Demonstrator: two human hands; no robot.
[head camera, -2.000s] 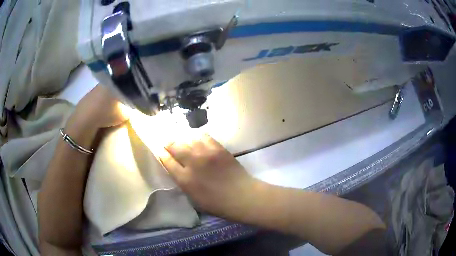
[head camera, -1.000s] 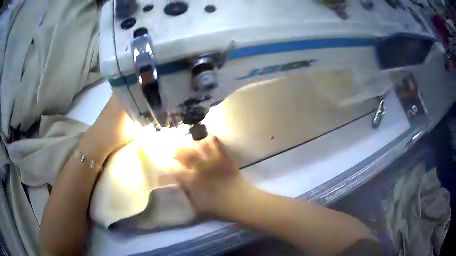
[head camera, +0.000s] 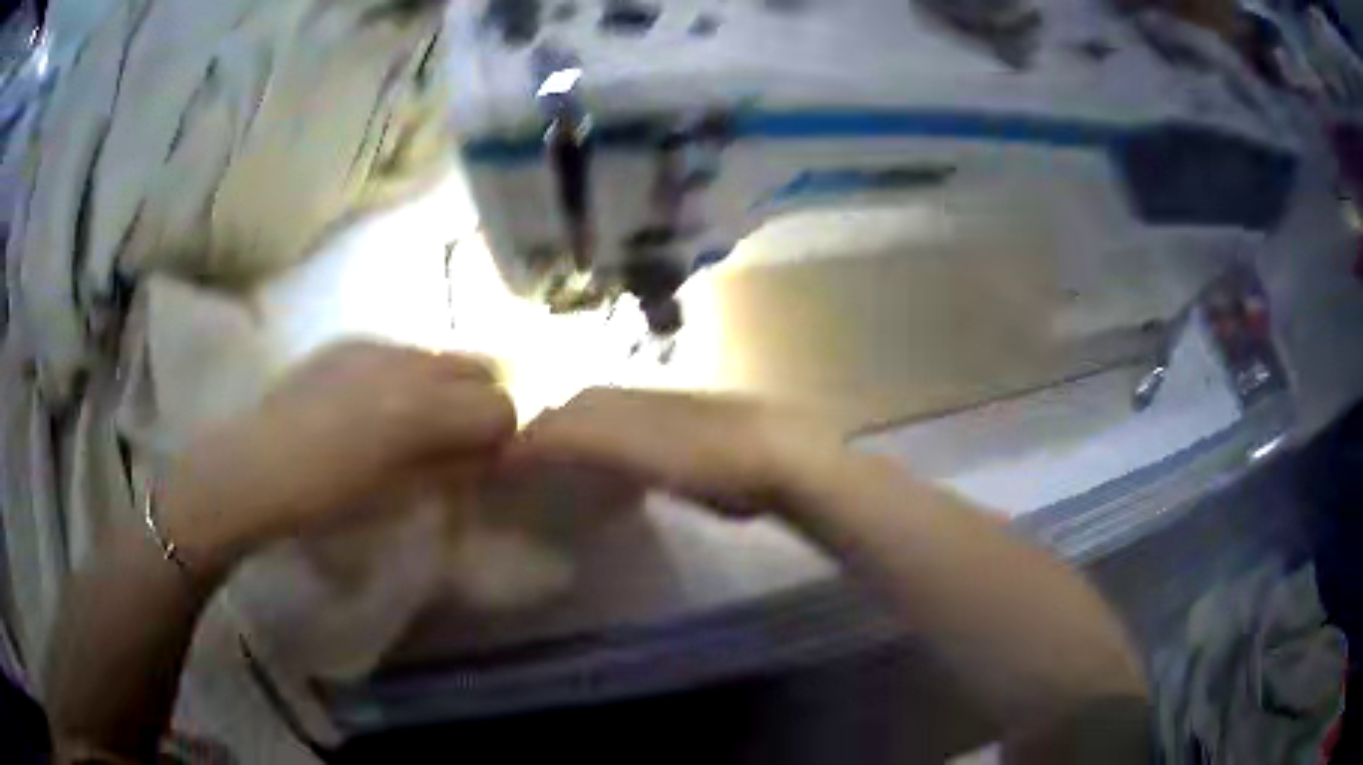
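Note:
A beige cloth piece (head camera: 351, 575) hangs below my hands near the table's front edge, blurred. My left hand (head camera: 396, 404) is closed on its upper edge, left of the bright needle area. My right hand (head camera: 658, 441) meets it there, with its fingertips at the same edge of the cloth. Both hands are blurred, and the fingers' exact hold is hidden. The white sewing machine head (head camera: 897, 209) with a blue stripe stands behind them. Its needle area is washed out by the lamp.
A heap of long beige cloth folds (head camera: 180, 165) lies left of the machine. A ruler strip (head camera: 1151, 501) runs along the table's front edge. A small silver lever (head camera: 1148, 386) is near the machine's right end. Crumpled beige-grey cloth (head camera: 1271, 673) lies at the lower right.
Both hands have come away from the needle area towards me and together. The cloth has moved with them and is now bunched below them. The view has shifted, with the machine further right.

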